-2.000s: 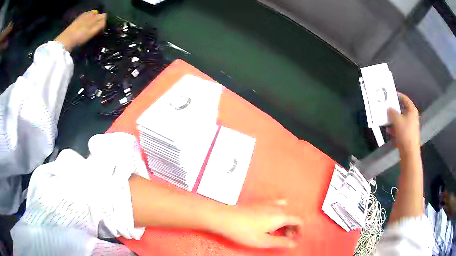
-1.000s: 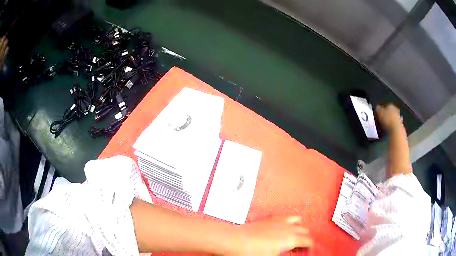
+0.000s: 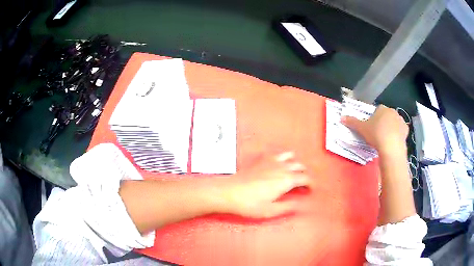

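A tall stack of white booklets (image 3: 150, 111) stands at the left of the orange-red mat (image 3: 270, 117), with a lower stack (image 3: 214, 136) beside it. My left hand (image 3: 270, 187) is over the middle of the mat, slightly blurred, fingers loosely curled and apart, with nothing visible in it. My right hand (image 3: 382, 130) is on the fanned pile of printed leaflets (image 3: 348, 135) at the mat's right. Its thumb touches them; the hand hides the pile's right part, and whether it grips a leaflet cannot be told.
An open black box (image 3: 304, 40) with white paper on top lies on the green bench beyond the mat. Other boxes show at upper left (image 3: 65, 10) and right (image 3: 430, 94). Dark cables (image 3: 78, 85) lie at left. A grey post (image 3: 400, 52) and white paper bundles (image 3: 447, 187) are at right.
My right hand carried white booklets, then was at the black box, and now is back on the leaflets without them. My view has turned right. The neighbour's arm at left has gone from view.
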